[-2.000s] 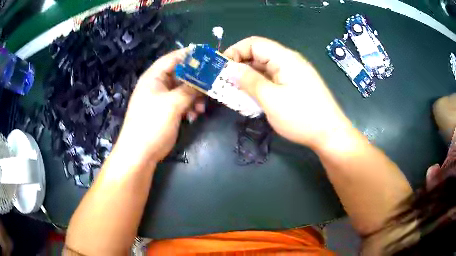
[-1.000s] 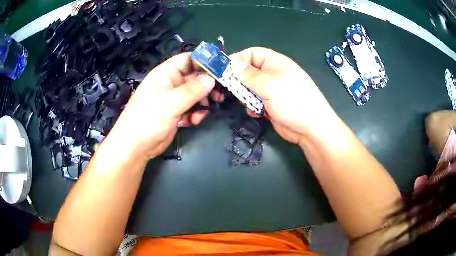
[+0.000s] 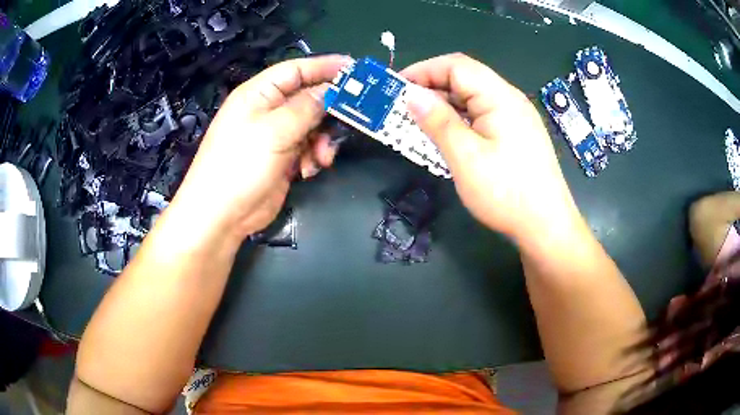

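Note:
A phone mainboard is held flat between both hands, its blue end to the left and its white dotted end to the lower right. My left hand grips the blue end at its left edge. My right hand holds the white half, thumb on top. A small whitish part on a thin reddish lead sticks up beyond the board. Something dark shows under the blue end by my left fingers; I cannot tell what it is. Loose black plastic brackets lie on the worktop below the board.
A large heap of black plastic brackets lies left. Two waiting boards overlap at the upper right. A white fan and a blue-tinted bottle stand far left. Another person's arm is at the right edge, on the dark green worktop.
The board was tilted on edge a second ago; now its face shows more fully, and it sits slightly further right. The small part on the lead stands out more clearly.

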